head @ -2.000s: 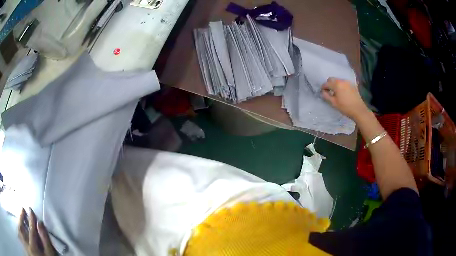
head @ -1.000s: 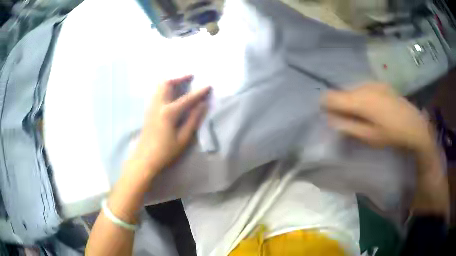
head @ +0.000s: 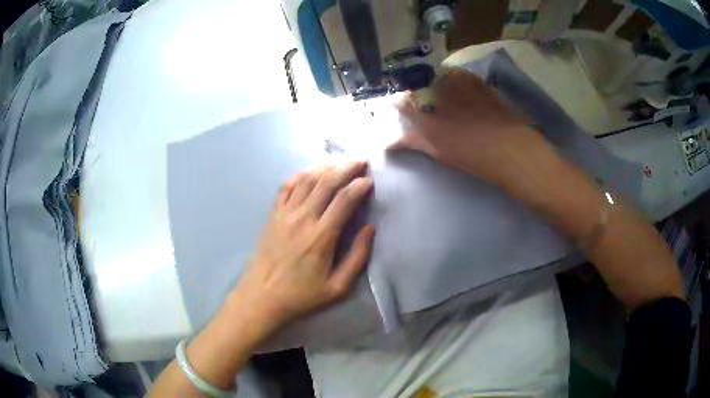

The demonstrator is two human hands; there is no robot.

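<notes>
A light grey garment panel (head: pixel 467 233) lies flat on the white machine table and reaches the needle area. A narrow strip (head: pixel 382 301) lies on it, its lower end near the panel's front edge. My left hand (head: pixel 315 237) rests palm down on the panel, fingers spread, left of the strip's line. My right hand (head: pixel 451 116) is at the presser foot area (head: pixel 377 92), fingertips low by the foot; bright glare hides whether they pinch the cloth. The sewing machine head (head: pixel 358 39) stands above.
Stacked grey panels (head: pixel 39 194) lie at the left of the table (head: pixel 128 256). A brass-coloured knob (head: pixel 424 99) is beside my right hand. The machine bed with a red mark (head: pixel 648 171) extends right. White clothing (head: pixel 467 350) is below the table edge.
The view has turned from the side board back to the machine. My right hand has left the side pile and moved to the presser foot. The panel now lies flatter, with my left hand on it.
</notes>
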